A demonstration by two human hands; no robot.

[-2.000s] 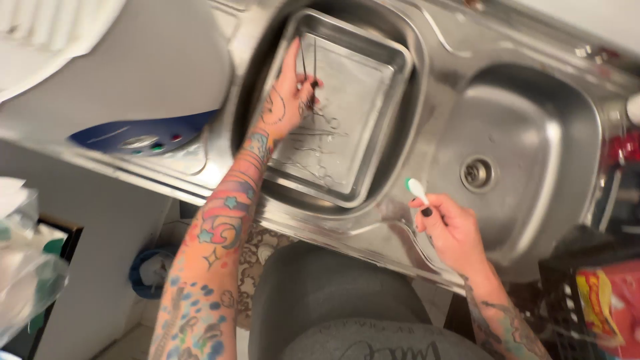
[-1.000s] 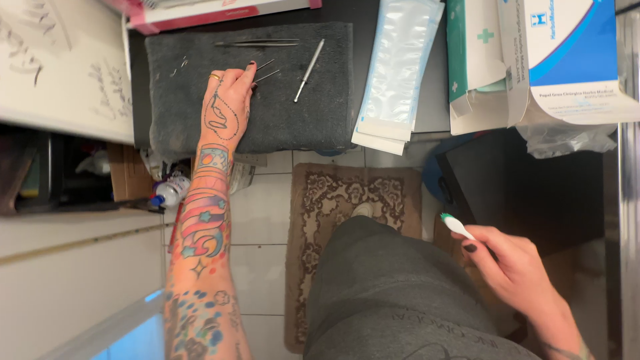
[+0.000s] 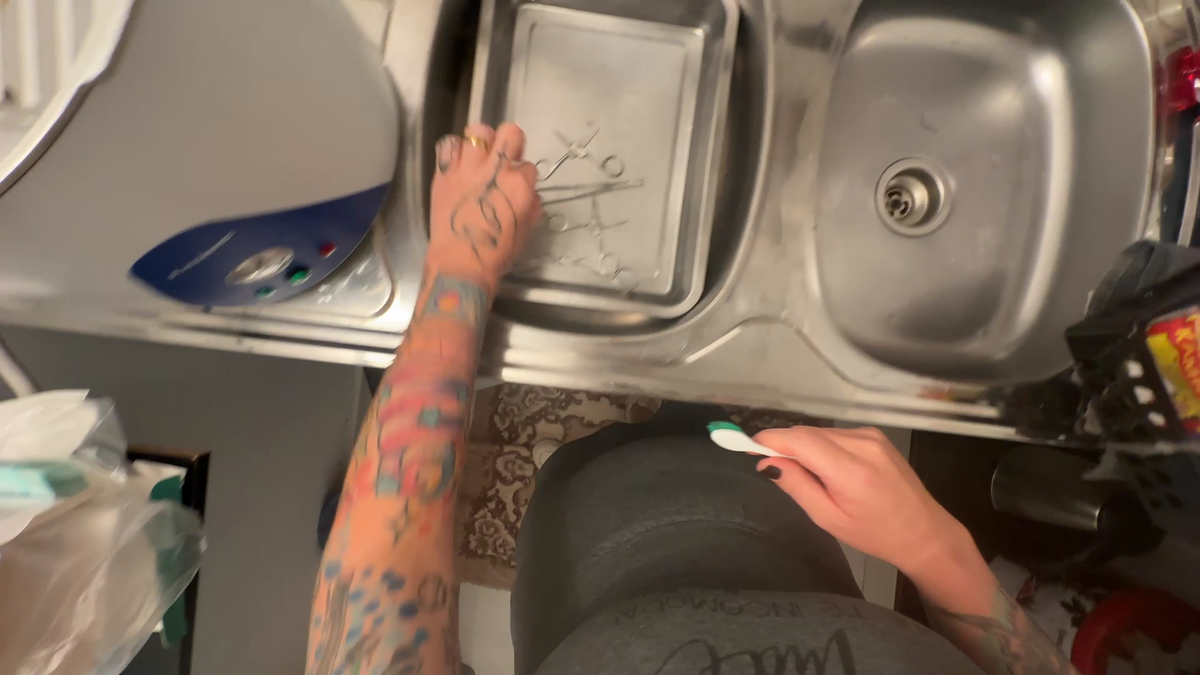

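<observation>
My left hand (image 3: 487,202) is over the left rim of a rectangular metal tray (image 3: 619,84), its fingers curled; whether it grips anything is hidden. The tray sits in the left sink basin. Inside it, just right of my left hand, lie small metal scissors (image 3: 581,150), a slim metal tool like tweezers (image 3: 600,189) and several more small metal instruments (image 3: 600,262), somewhat blurred. Closer to my body, in front of the counter edge, my right hand (image 3: 853,483) holds a white-handled brush (image 3: 736,439) with green bristles, pointing left.
The right sink basin (image 3: 947,300) has a drain strainer. A grey appliance with a blue control panel (image 3: 262,248) stands left of the tray. A black plastic crate (image 3: 1116,347) is at the right, a clear plastic bag (image 3: 84,562) at lower left, and a patterned rug (image 3: 511,497) below.
The view has swung from a dark towel with metal tools back to the sinks. My left hand has moved from that towel to the tray's left rim. My right hand still holds the brush.
</observation>
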